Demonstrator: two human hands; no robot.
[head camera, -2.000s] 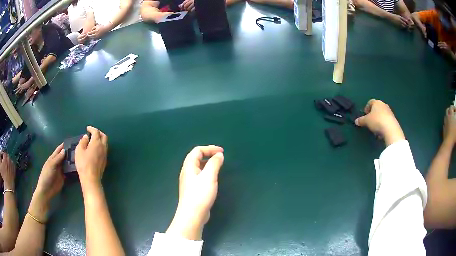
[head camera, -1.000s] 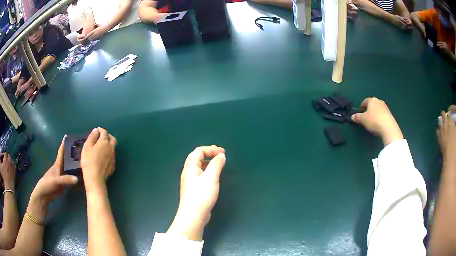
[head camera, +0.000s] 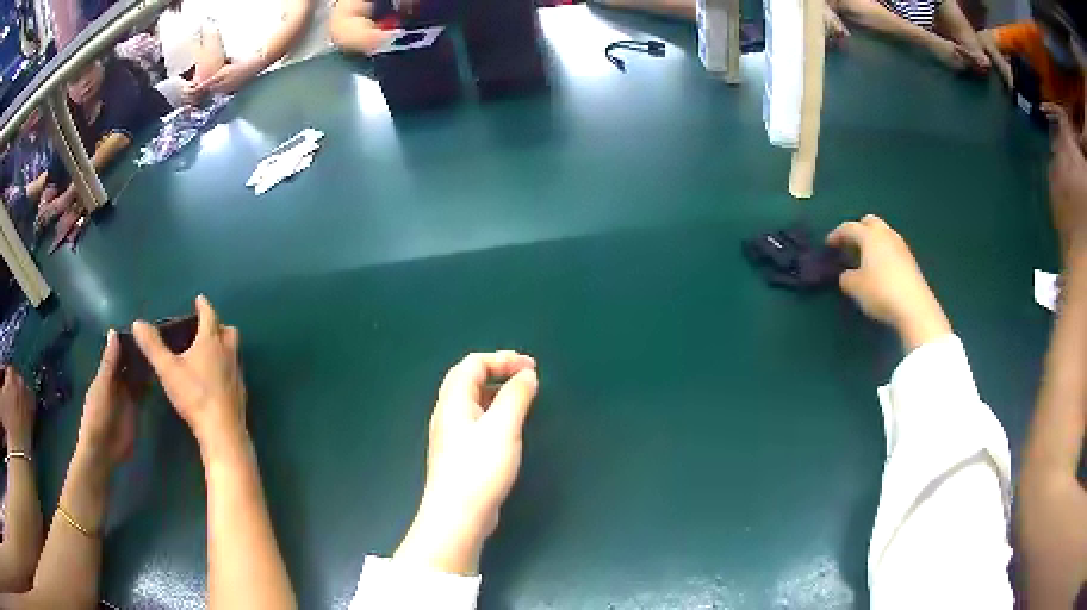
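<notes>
Small black accessories (head camera: 792, 260) lie in a tight pile on the right side of the green table. My right hand (head camera: 880, 277), in a white sleeve, is at the right edge of the pile, with its fingertips against the dark pieces; whether it grips one is hidden. My left hand (head camera: 486, 417), also white-sleeved, is low in the middle of the view, away from the pile. Its thumb and forefinger tips meet in a loop, with nothing visible in them.
A neighbour's hands at left hold a dark insert tray (head camera: 176, 334). White cards (head camera: 286, 161), tall black boxes (head camera: 417, 74) and a black cable (head camera: 634, 50) lie farther across. A pale upright (head camera: 806, 131) stands behind the pile. Another person's arm (head camera: 1058, 393) is at far right.
The separate black piece below the pile is no longer apart, and the pile is more compact. My right hand has moved slightly up. My left hand is nearly still. The neighbour's tray has tilted.
</notes>
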